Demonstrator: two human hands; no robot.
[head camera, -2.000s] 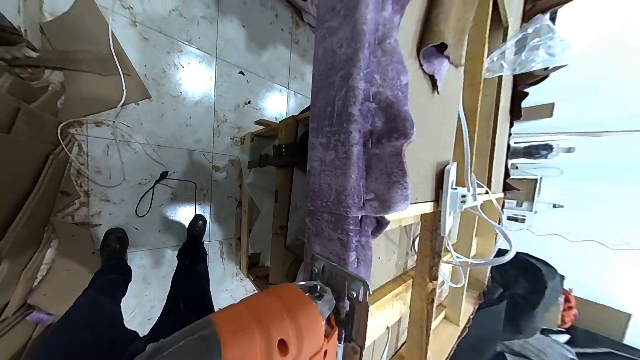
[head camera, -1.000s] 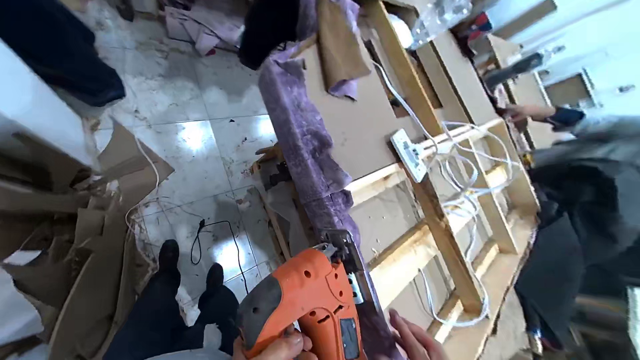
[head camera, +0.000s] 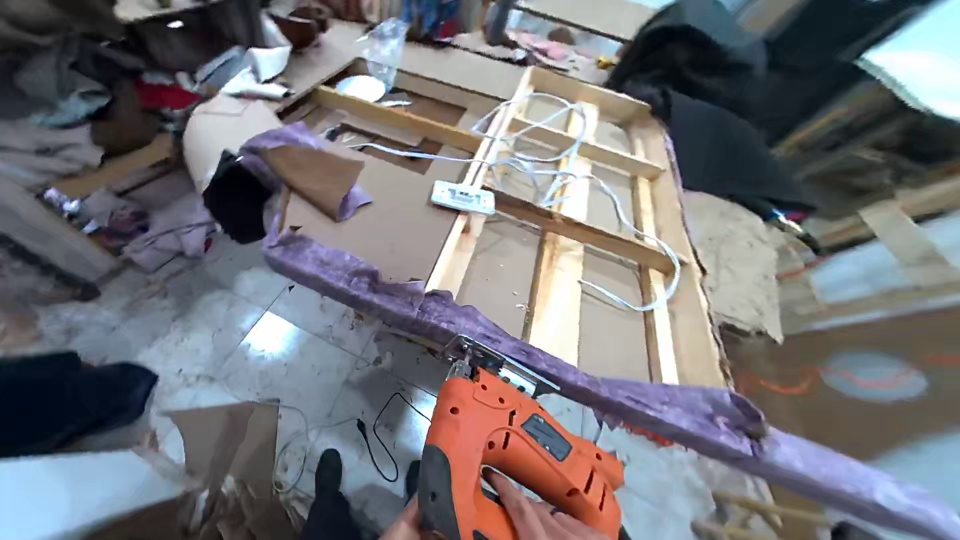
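Note:
An orange jigsaw (head camera: 517, 442) with a dark grey grip lies at the bottom centre, its metal shoe against the edge of a purple plush-covered rail (head camera: 480, 330). My left hand (head camera: 403, 526) shows only at the lower edge, against the jigsaw's grey grip. The fingers of my right hand (head camera: 536, 516) are curled on the handle, inside its opening; the rest is cut off. Beyond the rail lies a wooden frame (head camera: 559, 292) backed with board. A white power strip (head camera: 463, 197) rests on it, with a looped white cable (head camera: 615, 202).
A black plug and cord (head camera: 373, 442) and torn cardboard (head camera: 225, 442) are on the tiled floor (head camera: 262, 367). Dark-clothed legs (head camera: 67, 401) stand at left. Someone in dark clothing (head camera: 720, 127) is beyond the frame at upper right. Clear plastic wrap (head camera: 386, 52) lies at the back.
The view has swung widely, showing more of the frame. One second ago my right hand was apart from the jigsaw, beside the purple rail; now its fingers are on the handle.

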